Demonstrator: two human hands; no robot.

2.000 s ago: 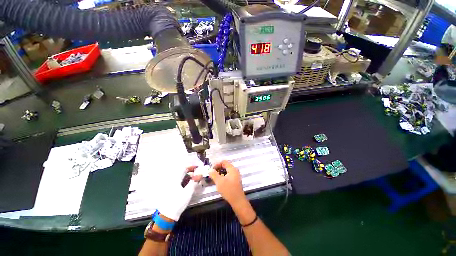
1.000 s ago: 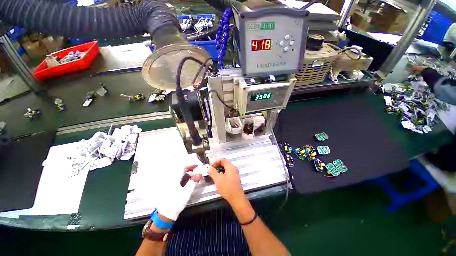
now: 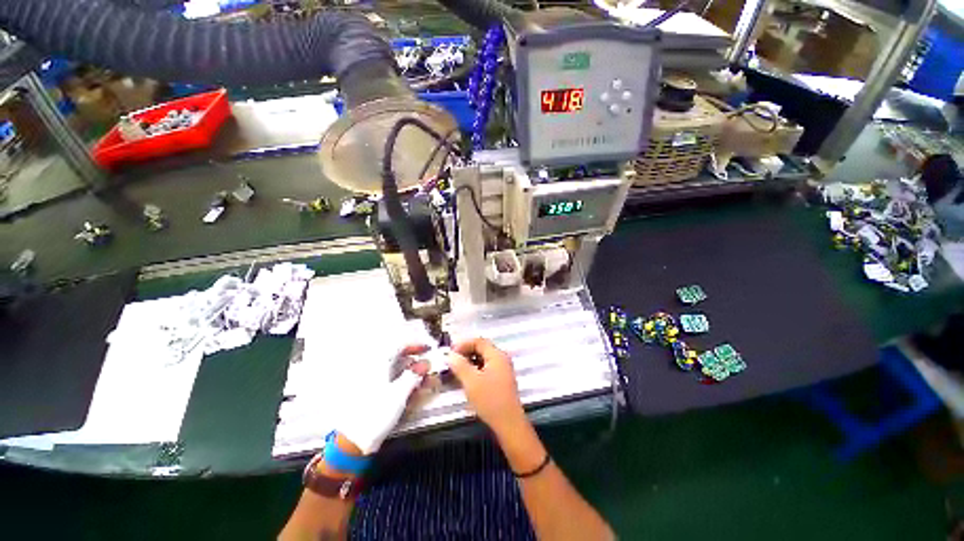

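My left hand (image 3: 383,399), in a white glove with some bare fingertips, and my bare right hand (image 3: 486,383) meet over the ribbed metal plate (image 3: 539,343). Between their fingertips they hold a small white plastic part (image 3: 438,360), just below the tip of the dark soldering head (image 3: 423,283). A small dark part shows at my right fingertips. The fingers hide most of the held work, so I cannot tell whether a board is joined to it.
White plastic parts (image 3: 259,299) lie heaped on a white sheet at left. Green boards (image 3: 722,362) and yellow-dark components lie on the right black mat (image 3: 782,306). The controller (image 3: 588,95) and fume hood (image 3: 372,148) stand behind. Small assemblies lie on the conveyor (image 3: 180,238).
The whole view has shifted slightly, so the scene sits further right. The lower display's digits have changed. Both hands stay together at the soldering head with the white part.
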